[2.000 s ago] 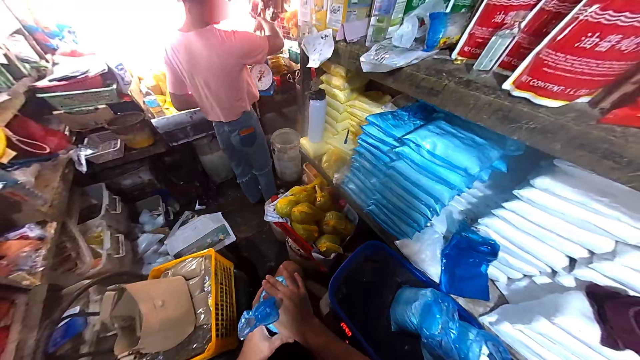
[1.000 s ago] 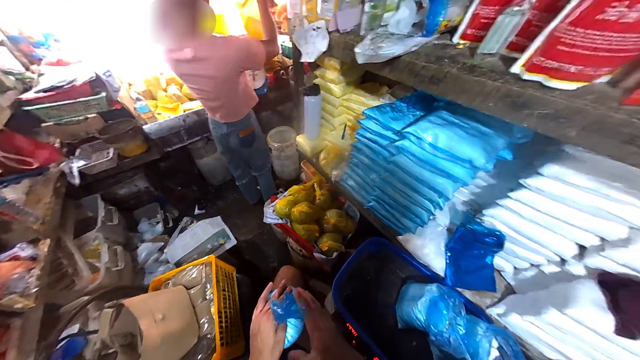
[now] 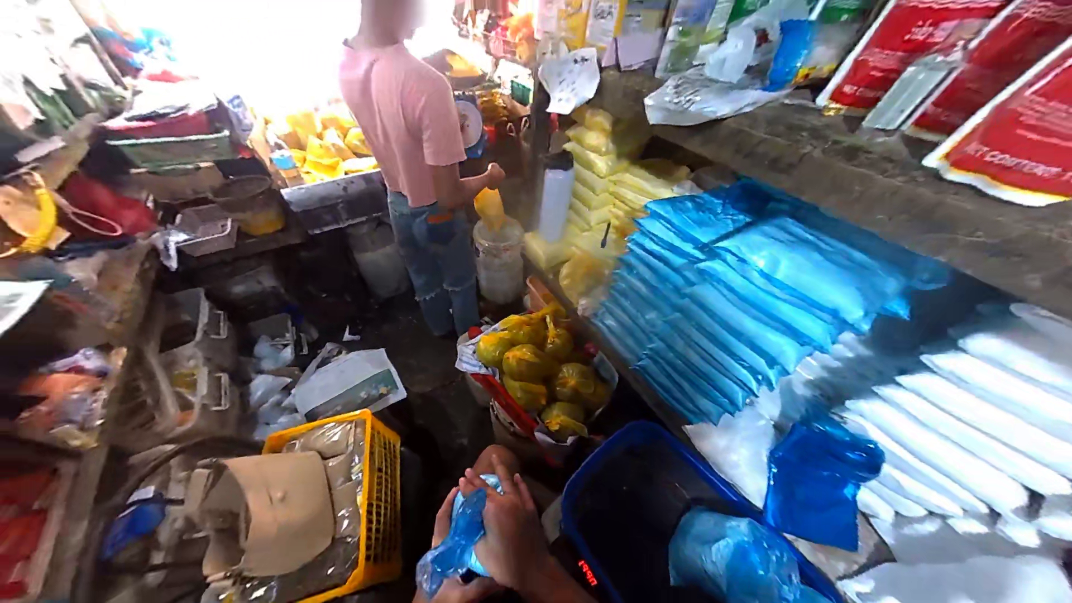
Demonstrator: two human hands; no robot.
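Observation:
At the bottom centre my left hand (image 3: 448, 523) and my right hand (image 3: 511, 523) press together around a small blue plastic bag (image 3: 471, 532). Its loose end hangs toward the lower left, and what lies inside it cannot be made out. Right of my hands stands a dark blue tub (image 3: 578, 469) with a filled, crumpled blue plastic bag (image 3: 724, 557) in it. A red lit display (image 3: 587, 573) shows at the tub's near left side. Beyond my hands, a bag holds several yellow-green bundles in plastic (image 3: 528, 362).
A yellow plastic crate (image 3: 381, 502) with a tan bag on top stands at left. Stacked blue plastic bags (image 3: 712, 293) and white ones (image 3: 963, 419) cover the right shelf. A person in a pink shirt (image 3: 406, 126) stands ahead beside a white bucket (image 3: 500, 264).
The person in pink has lowered an arm and now holds a yellow bag over the bucket. My hands have shifted around the small blue bag, whose loose end now hangs to the lower left.

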